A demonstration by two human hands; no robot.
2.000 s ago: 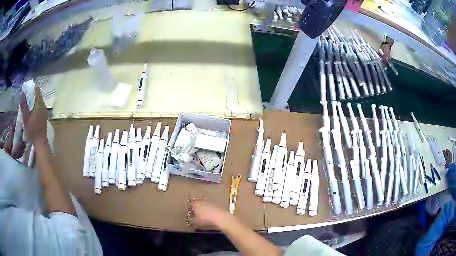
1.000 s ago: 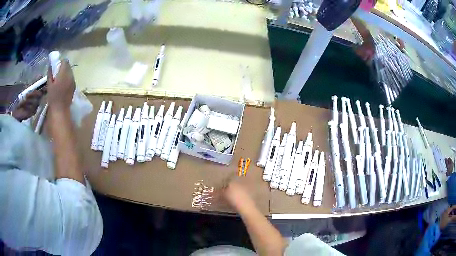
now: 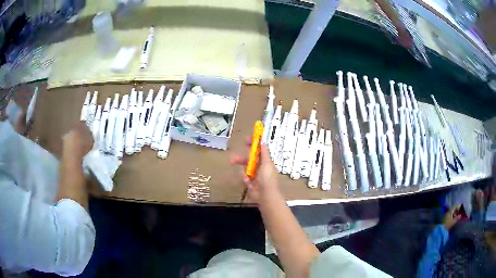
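Observation:
My right hand [image 3: 262,171] holds an orange cutter [image 3: 254,149] upright above the brown board. A thin dark tip shows below the hand. My left hand is not in view. Tiny glinting bits [image 3: 198,186] lie on the board left of my right hand. White tapered devices with dark panels stand out in two rows: one row [image 3: 130,127] left of the parts box [image 3: 205,108], another [image 3: 293,144] right of the cutter, partly behind my hand. The box holds whitish pieces.
Another person's hand [image 3: 78,139] is at the left, over the end of the left row, beside a crumpled white cloth [image 3: 103,168]. Long slim white units [image 3: 375,141] lie at the right near blue-handled pliers [image 3: 452,163]. A slanted pale post [image 3: 309,40] stands behind.
My right hand has taken hold of the orange cutter and raised it from the board. The neighbour's hand has come down to the left row. The view has shifted.

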